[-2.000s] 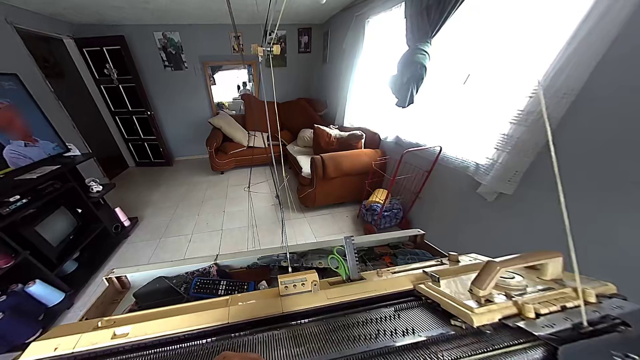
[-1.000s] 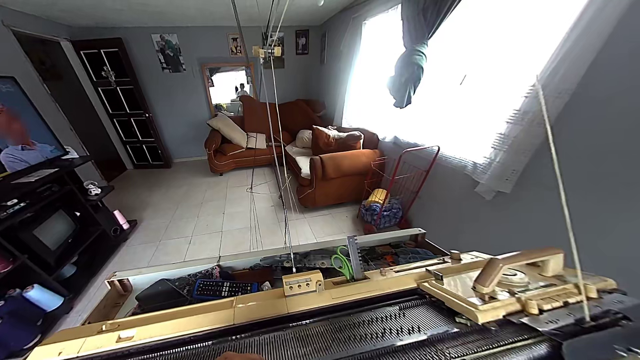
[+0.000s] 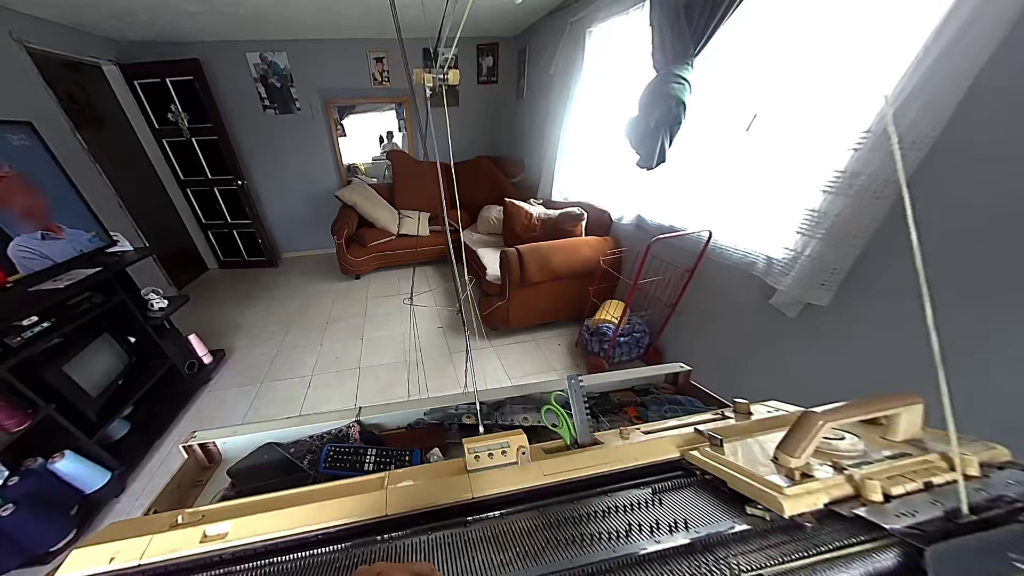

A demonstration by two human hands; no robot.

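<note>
Only a small part of one hand (image 3: 398, 569) shows at the bottom edge, low over the needle bed (image 3: 560, 532) of a knitting machine; which hand it is, and what its fingers do, cannot be told. On the right of the bed sits the cream carriage (image 3: 848, 448) with its brown handle (image 3: 848, 420). A pale yarn (image 3: 920, 272) runs down to the carriage's front plate. Several needles stand pushed forward mid-bed. A row counter (image 3: 496, 450) sits on the machine's rear rail.
Behind the machine, an open wooden tray (image 3: 204, 454) holds a blue remote control (image 3: 370, 460), green-handled scissors (image 3: 558, 418) and a grey toothed comb (image 3: 579, 410). Thin yarns hang from a tension mast (image 3: 437, 78). Yarn cones (image 3: 80, 472) stand at left. A red cart (image 3: 672, 280) and brown sofa (image 3: 560, 272) are beyond.
</note>
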